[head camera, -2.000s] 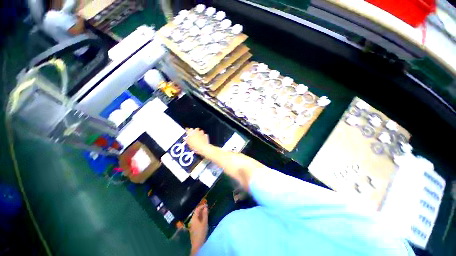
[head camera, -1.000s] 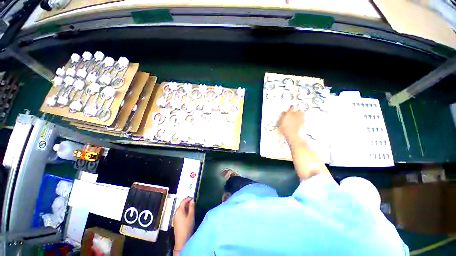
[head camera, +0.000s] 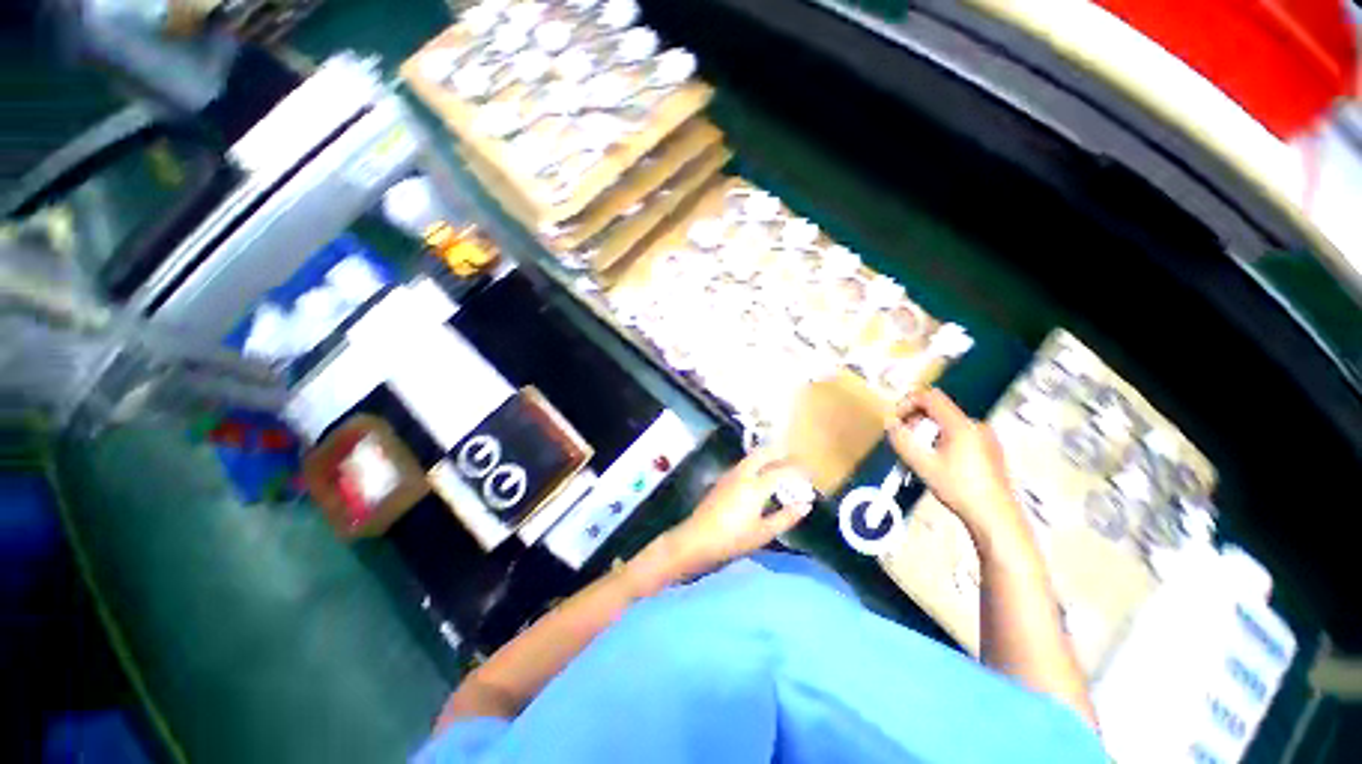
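Observation:
My right hand (head camera: 964, 460) grips the white block end of a coiled cable assembly (head camera: 871, 518), whose white ring hangs below the fingers. My left hand (head camera: 735, 515) is beside it, its fingers closed around a small white piece (head camera: 793, 490), blurred and partly hidden. Both hands are over the near edge of the middle cardboard sheet (head camera: 840, 427), which holds rows of coiled assemblies. The dark fixture (head camera: 523, 430) at left shows two white rings.
Stacked loaded cardboard sheets (head camera: 635, 209) stand at upper left. Another cardboard sheet (head camera: 956, 560) with coils and a white parts tray (head camera: 1217, 687) lie at right. A button panel (head camera: 624, 490), small brown box (head camera: 366, 481) and grey machine frame are at left.
My right hand has left the right cardboard sheet with a coiled assembly. My left hand has moved from beside the button panel towards it and now holds a white piece. The view has turned.

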